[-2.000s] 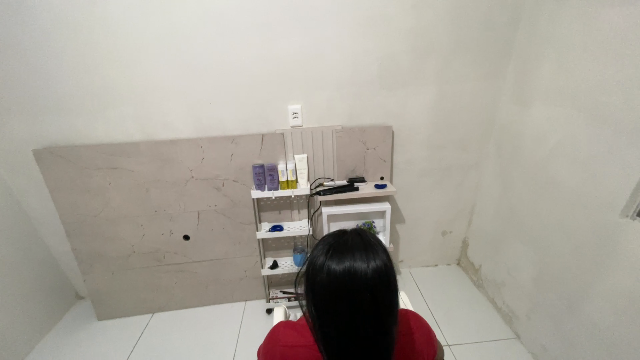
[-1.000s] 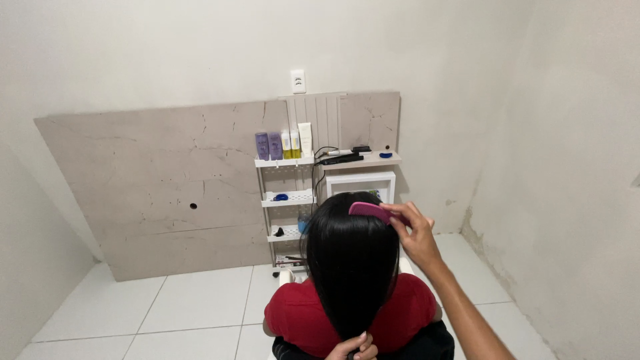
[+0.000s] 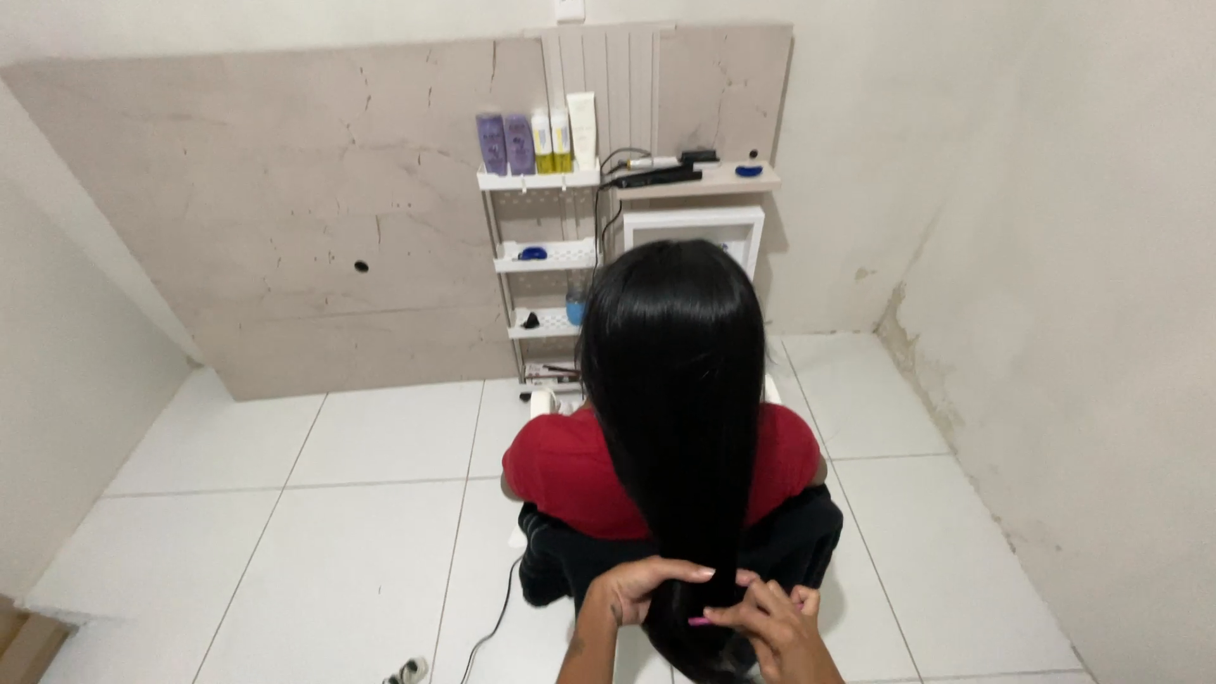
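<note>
A seated person in a red shirt has their back to me, with long straight black hair gathered down the back. Near the lower part of the hair, my left hand is closed around the lock from the left side. My right hand grips a pink comb at the right side of the same lock; most of the comb is hidden by the fingers and hair. The hair ends hang below both hands.
Beyond the person stands a white rolling shelf rack with bottles. Beside it, a wall shelf holds a black flat iron. A white frame is underneath. A black cable and a power strip lie on the tiled floor.
My right hand with the pink comb has moved from the crown of the head down to the lower hair, beside my left hand. The view has tilted down.
</note>
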